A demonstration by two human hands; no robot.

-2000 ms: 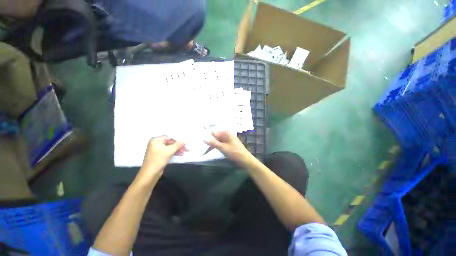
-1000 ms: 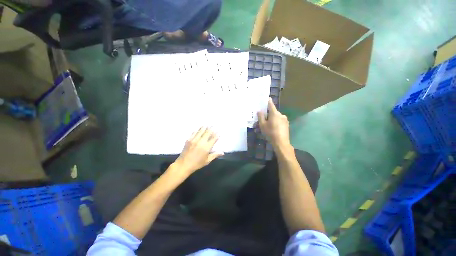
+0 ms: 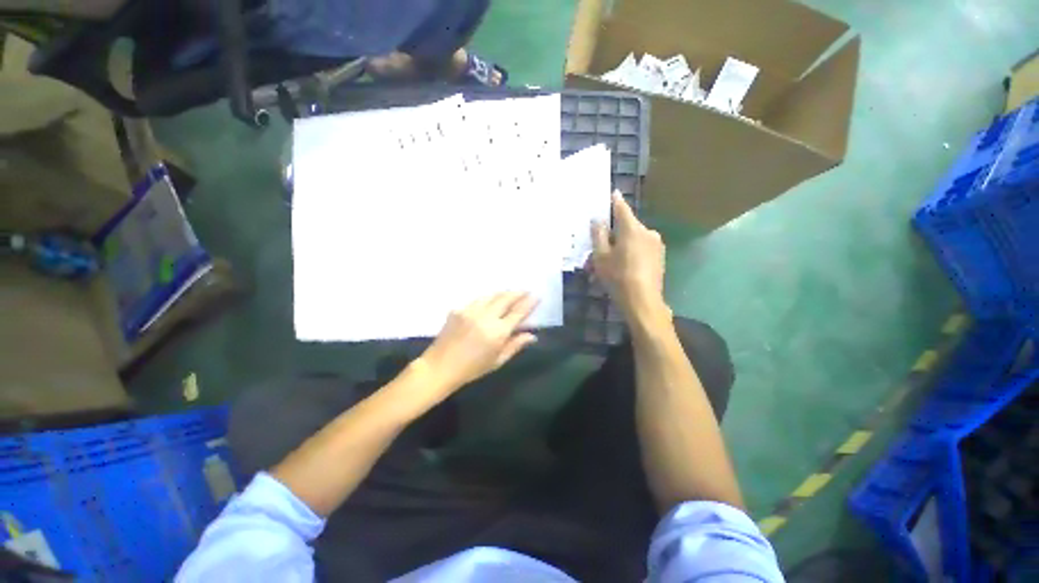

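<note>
A white board [image 3: 376, 251] lies on a grey ribbed crate [image 3: 598, 123]. Printed white sheets with dark dashes [image 3: 496, 154] are spread over its upper right part. My right hand [image 3: 630, 260] is at the board's right side, with its fingers at the edge of a small white sheet [image 3: 588, 205] that overhangs the crate's ribs; whether it grips the sheet cannot be told. My left hand [image 3: 484, 338] rests on the lower right part of the board, fingers extended, with no sheet visibly held.
An open brown carton [image 3: 729, 159] with white pieces [image 3: 729, 87] stands beyond my right hand. Blue crates are at right [image 3: 986, 216] and lower left [image 3: 114, 490]. A seated person's legs [image 3: 330, 34] are beyond the board. Brown cartons [image 3: 57, 342] stand at left.
Since two seconds ago, my hands have parted from the board's lower edge. My right hand has moved to the sheets at the right. Over the last second my left hand has slid right across the board.
</note>
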